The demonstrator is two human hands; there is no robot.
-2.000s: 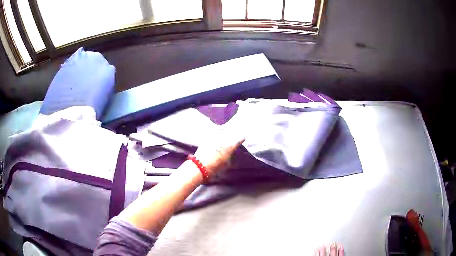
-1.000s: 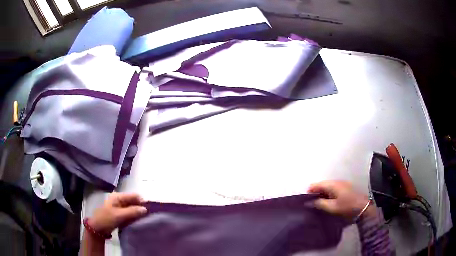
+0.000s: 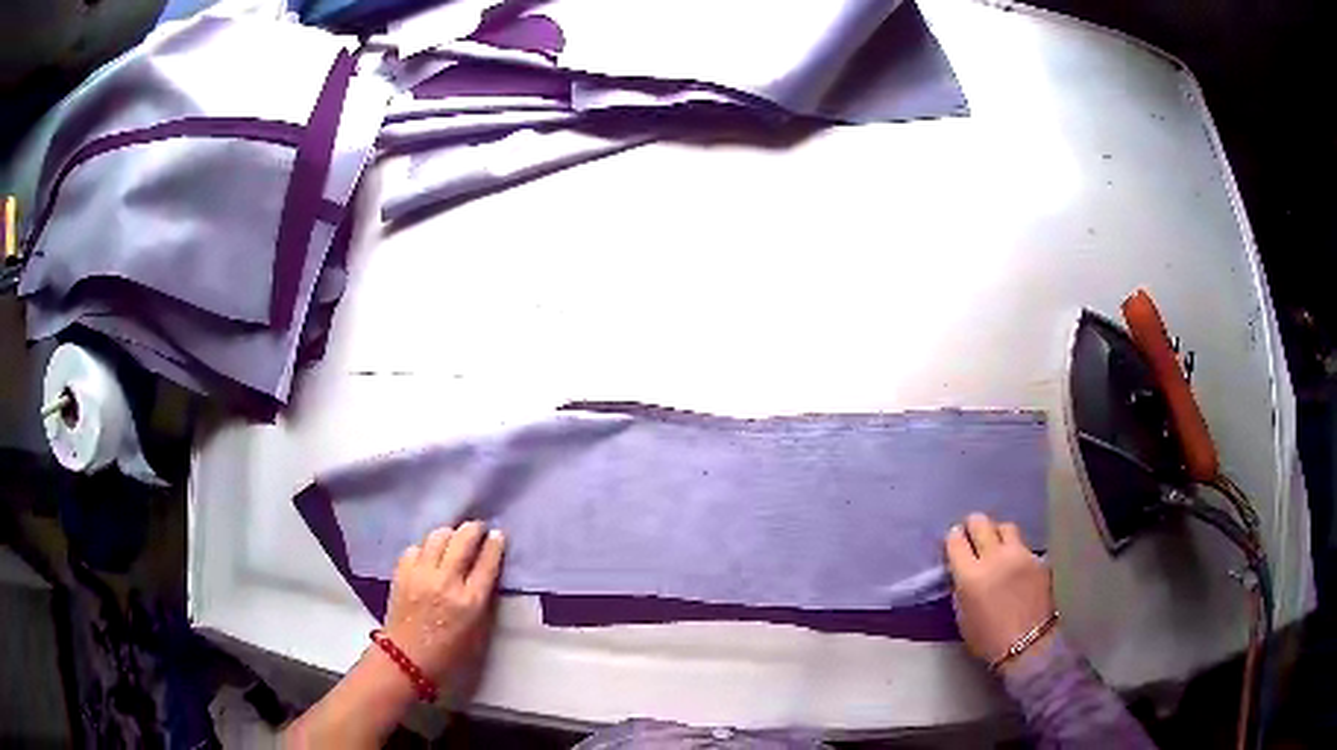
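Observation:
A lilac-grey garment panel (image 3: 733, 506) lies lengthwise on the white pressing table, with dark purple edging showing along its near side and left end. My left hand (image 3: 444, 586) holds its near edge towards the left, fingertips on top of the cloth. My right hand (image 3: 1000, 579) holds the near right corner. The thumbs are partly hidden, so how firmly they grip is unclear. The iron (image 3: 1122, 425), with an orange-brown handle, rests on the table to the right of the panel, untouched.
A pile of lilac panels with purple bands (image 3: 176, 205) hangs over the table's left side. More folded panels (image 3: 704, 59) lie at the back. A white roll (image 3: 88, 410) stands at the left edge. Hose and cable (image 3: 1246, 542) trail from the iron along the right side.
The panel, held up at the near edge a second ago, now lies spread on the table. Both hands have moved to its near edge. The view has tilted down.

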